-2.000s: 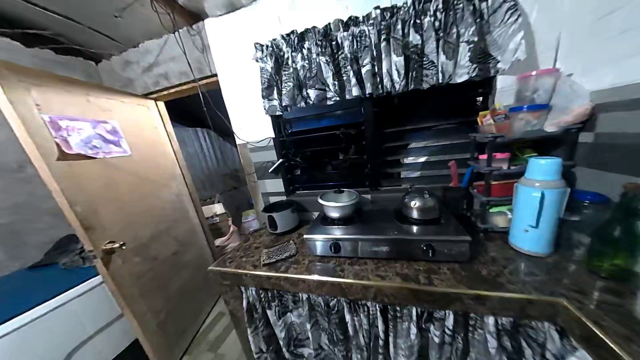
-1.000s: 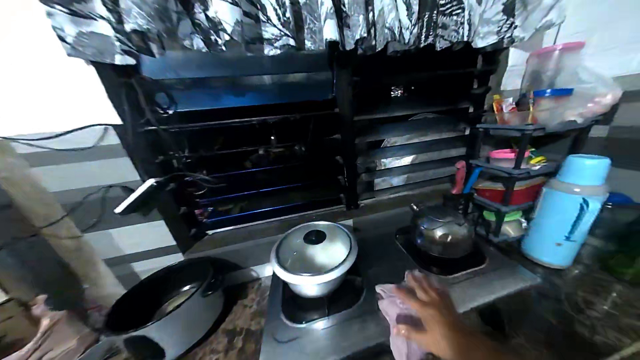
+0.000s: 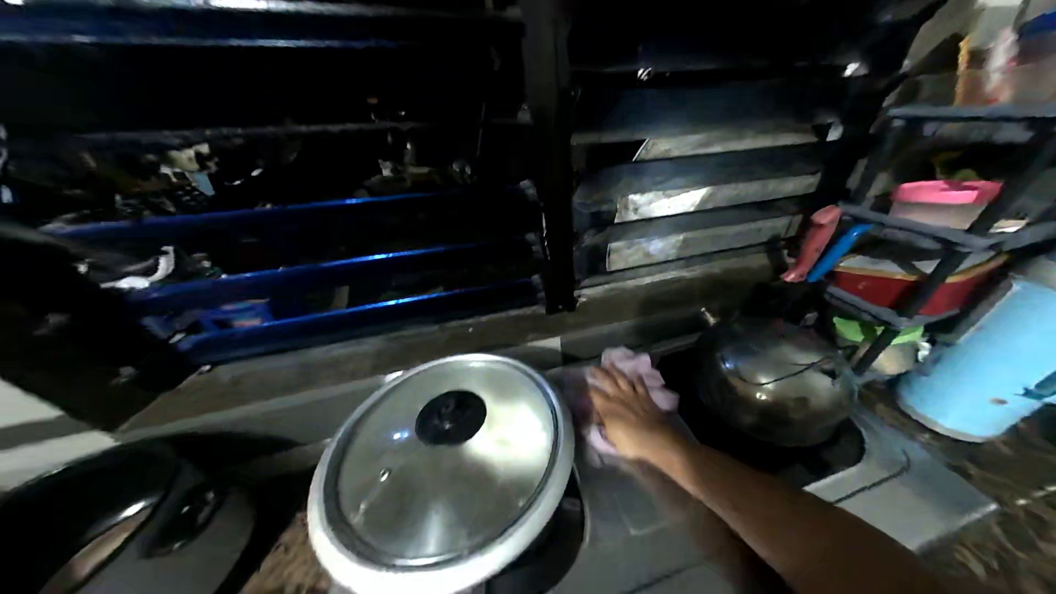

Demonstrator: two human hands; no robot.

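Observation:
My right hand (image 3: 631, 412) presses a crumpled pink cloth (image 3: 639, 371) flat on the steel top of a gas stove (image 3: 610, 503), near its back edge. The hand lies between a lidded pot (image 3: 445, 470) on the left burner and a metal kettle (image 3: 775, 379) on the right burner. The pot has a glass lid with a black knob. My left hand is not in view.
A large open pot (image 3: 206, 528) stands left of the stove. Louvered window slats (image 3: 396, 256) run behind. At right are a dark rack (image 3: 924, 231) with containers and a light blue flask (image 3: 982, 363).
My right hand with the cloth has moved from the front of the stove top to its back, between pot and kettle. The view has come closer to the stove.

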